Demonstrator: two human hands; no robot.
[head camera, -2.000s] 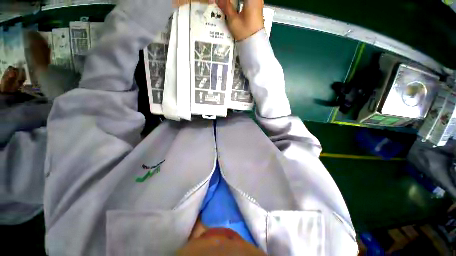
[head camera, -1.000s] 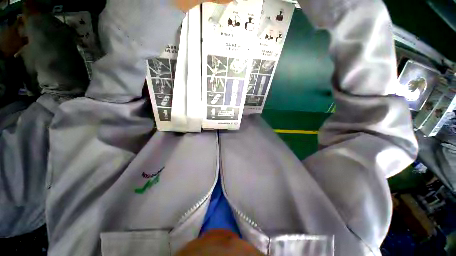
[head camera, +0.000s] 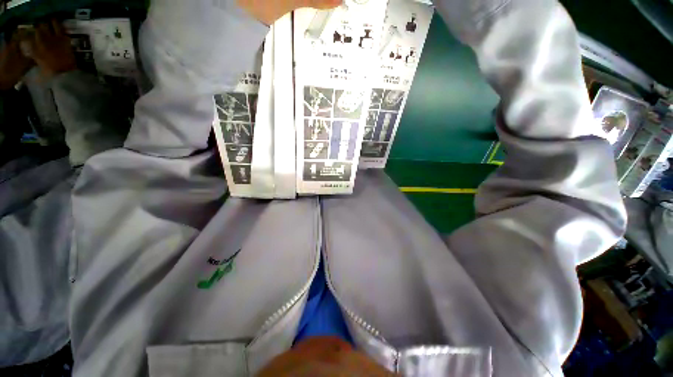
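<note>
Several long white retail boxes (head camera: 328, 132) with grey photo grids stand side by side in front of my chest; the rightmost (head camera: 383, 118) is slanted. A plain white sticker strip (head camera: 277, 118) hangs down over them. My left hand (head camera: 291, 7) is at the top edge, partly cut off, its fingers closed at the strip's upper end over the boxes. The fingertips are not clear. My right hand is out of the picture above; only its sleeve shows on the right.
A coworker's hands (head camera: 40, 48) are at white boxes (head camera: 103, 46) on the left. The green bench (head camera: 443, 96) lies right of my boxes. A weighing scale (head camera: 611, 121) and more printed boxes (head camera: 649, 158) are at the far right, partly behind my right sleeve.
My right hand has left the boxes and gone out past the top edge, its arm swinging right. The boxes sit slightly lower in view, the right one now slanted. The coworker's hands have shifted.
</note>
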